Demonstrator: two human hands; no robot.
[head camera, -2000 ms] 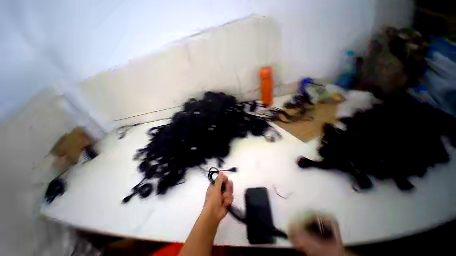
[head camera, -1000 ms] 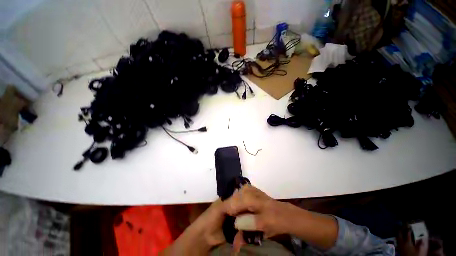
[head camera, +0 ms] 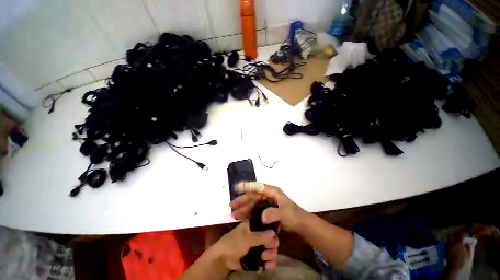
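Note:
A coiled black cable bundle (head camera: 264, 212) is held upright between my two hands in front of the table's near edge. My left hand (head camera: 244, 246) grips its lower part. My right hand (head camera: 282, 208) grips its upper part, with a whitish wrap on one finger. The plugs are hidden. A black smartphone (head camera: 241, 170) lies on the table, partly covered by my right hand's fingers. A large heap of black cables (head camera: 159, 93) lies at the left. Another heap of black bundles (head camera: 378, 104) lies at the right.
Loose cables (head camera: 279, 70) lie on a brown cardboard sheet (head camera: 296, 90) at the back. An orange bottle (head camera: 249, 33) stands by the wall. White crumpled tissue (head camera: 350, 54) is behind the right heap. A thin dark strand (head camera: 268, 163) lies near the phone. An orange-red cover (head camera: 153, 257) shows below the table.
The view has shifted. My hands were apart two seconds ago with the cable stretched between them; now they are together on a compact bundle. My right fingers have spread over the phone since one second ago.

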